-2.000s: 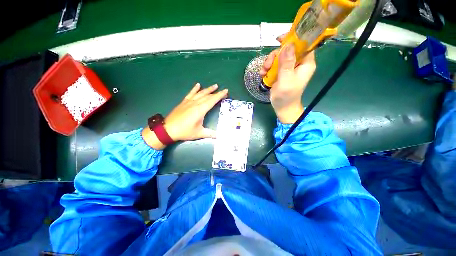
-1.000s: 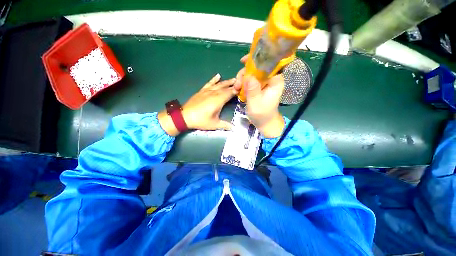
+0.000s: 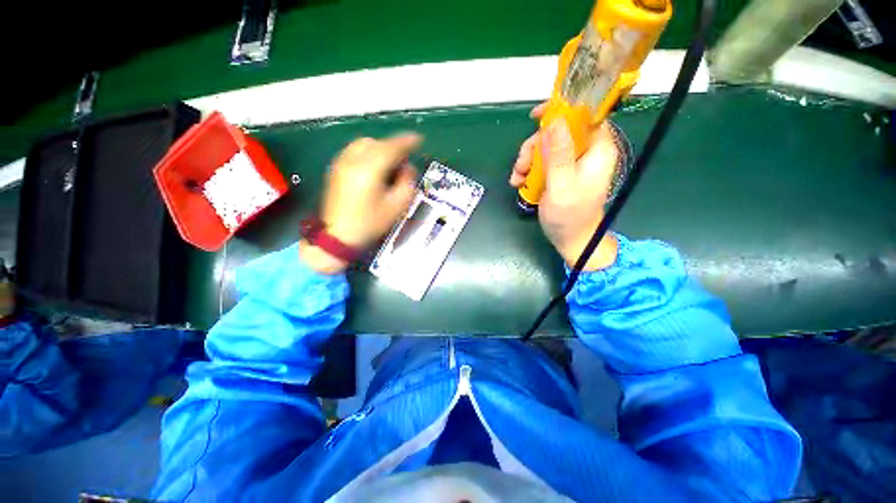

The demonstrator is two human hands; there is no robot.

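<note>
A flat white phone assembly [image 3: 429,231] lies tilted on the green bench, its circuitry end away from me. My left hand [image 3: 368,192] is blurred, just left of the phone's upper part, fingers partly curled; whether it touches the phone or holds anything is unclear. My right hand [image 3: 573,182] holds the yellow electric screwdriver [image 3: 597,69], its black tip low over the bench right of the phone. The round screw dish [image 3: 620,162] is mostly hidden behind my right hand.
A red bin [image 3: 184,184] with small white parts [image 3: 239,193] stands left, beside a black divided tray [image 3: 118,211]. A white rail [image 3: 422,90] edges the bench, with phone units [image 3: 253,31] on the green belt beyond. The black cord [image 3: 648,147] crosses my right forearm.
My right hand has moved the screwdriver off the phone to the right. My left hand has lifted or shifted and its fingers have curled. The phone is now turned more askew.
</note>
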